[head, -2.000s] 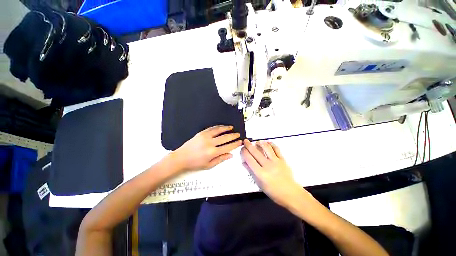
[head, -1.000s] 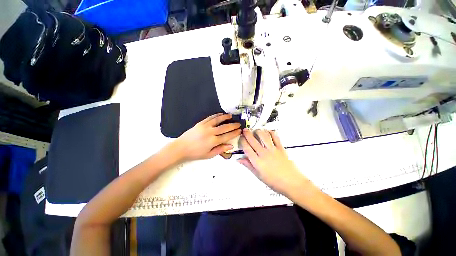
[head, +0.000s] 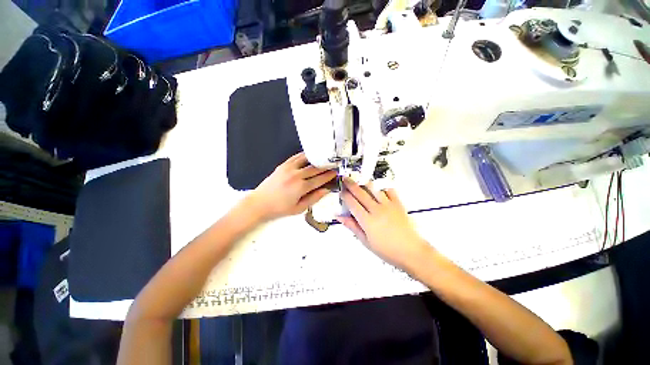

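Note:
A black fabric panel with rounded corners lies flat on the white machine table, its right part under the sewing machine head. My left hand lies on the panel's lower right part, fingers towards the needle area. My right hand is just right of it, fingertips at the panel's edge below the presser foot. Whether my fingers pinch the fabric is hidden. The white sewing machine stands at the right. A small brownish curved part shows on the table below my left fingers.
A black panel stack lies at the table's left end. A bulky black pile with shiny curved edges is behind it. A purple-handled tool and small wrench lie under the machine arm. A blue bin is beyond the table.
The panel has moved away from me and more of it is under the machine head. Both hands have moved forward with it. The brownish curved part now shows more fully.

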